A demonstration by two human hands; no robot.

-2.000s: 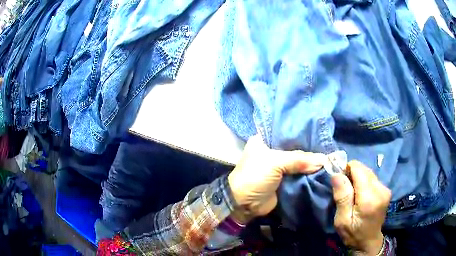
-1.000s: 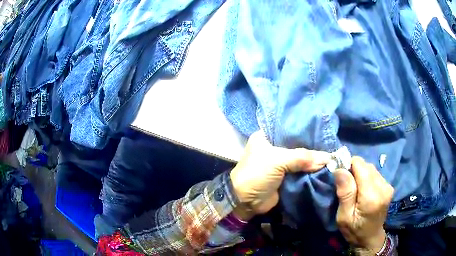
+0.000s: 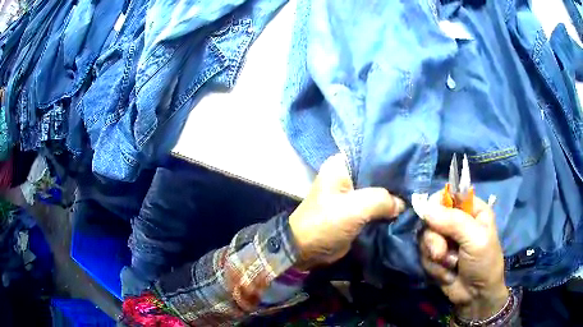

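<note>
A mid-blue denim garment lies over the table edge in front of me. My left hand pinches its edge between thumb and fingers, near a seam end. My right hand holds orange-handled thread snips, their two pointed blades upward and slightly apart. A small whitish piece shows at the tips of the right thumb and finger, beside the garment edge. Whether those fingers also touch the cloth is hard to tell.
A pile of denim garments covers the left, with one piece hanging over the edge of the white table. Bright blue surfaces show below left. A dark strip with a pale mark is on the garment at right.
My right hand has turned, and the orange snips and their blades now show. The whitish piece has moved slightly left. My left hand still grips the garment, with its fingertips a little further left.
</note>
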